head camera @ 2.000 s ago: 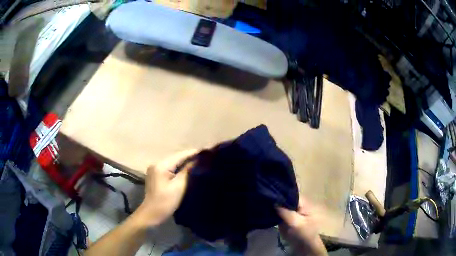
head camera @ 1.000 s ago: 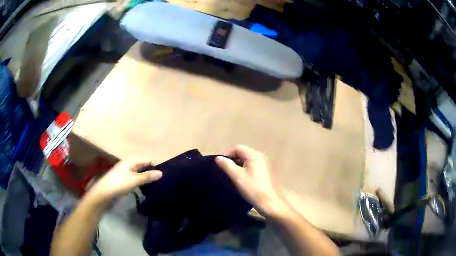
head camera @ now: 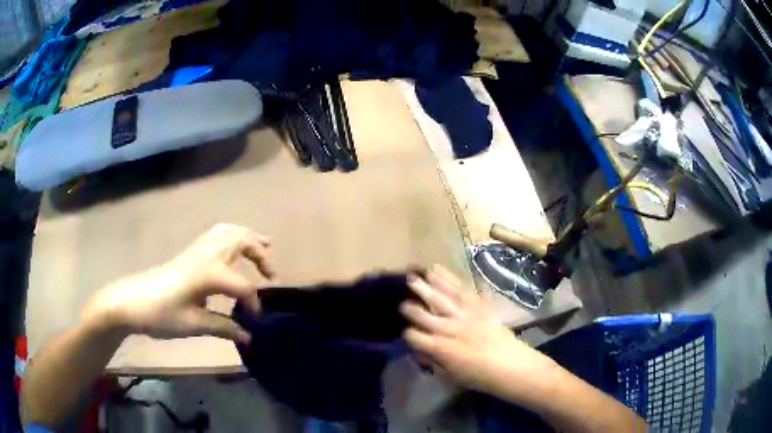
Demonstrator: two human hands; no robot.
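Note:
A dark navy garment (head camera: 326,338) hangs over the near edge of the beige pressing table (head camera: 355,220); its upper edge is stretched between my hands. My right hand (head camera: 449,326) grips its right end, fingers curled over the edge. My left hand (head camera: 199,287) is at its left end, with fingers apart and curved; the thumb is by the cloth, and whether it pinches the cloth is unclear. The steam iron (head camera: 512,271) rests at the table's right edge, silver plate showing, with a light wooden handle.
A grey padded board (head camera: 186,118) with a phone (head camera: 124,121) on it stands at the far left. Black hangers (head camera: 326,135) lie bunched beside it. Dark garments (head camera: 339,38) are piled at the far side. A blue crate (head camera: 664,364) is at the lower right.
The view has turned right, bringing the blue crate into sight. The garment's upper edge is now spread wider, and my hands have moved farther apart than one second ago.

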